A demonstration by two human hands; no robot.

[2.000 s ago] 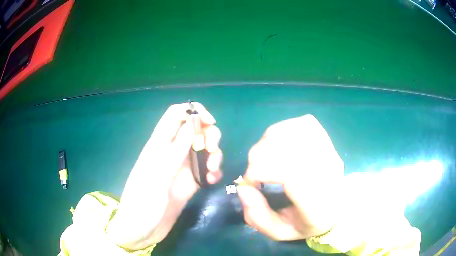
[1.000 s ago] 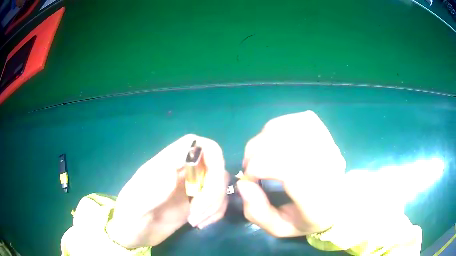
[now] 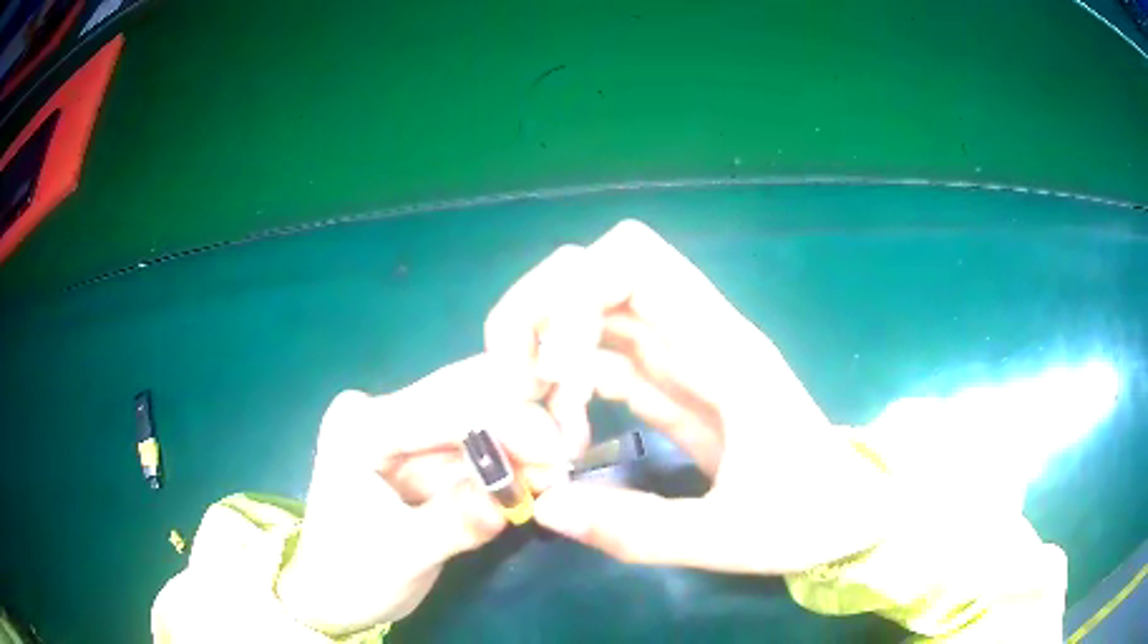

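My left hand [image 3: 403, 503] holds a dark stick [image 3: 489, 460] between thumb and fingers, its dark open-looking end facing up. A yellow band of tape [image 3: 517, 506] shows on it at the fingertips. My right hand [image 3: 705, 415] touches the left fingertips beside the stick; glare hides what its fingers hold, if anything. A second dark stick with a silver-grey part [image 3: 609, 455] shows beneath the right hand, its left end hidden by the fingers. Both hands are overexposed.
A dark taped stick [image 3: 147, 438] with a yellow band lies at the left. A yellow scrap [image 3: 176, 541] lies near my left sleeve. An orange-red tray [image 3: 88, 132] with a dark item is at the far left. A seam [image 3: 655, 185] crosses the green bench [image 3: 416, 302].
My right hand has moved left and up to meet the left hand. The left hand's stick has tilted. The second stick beneath the right hand shows more, and the yellow scrap is now clear of my sleeve.
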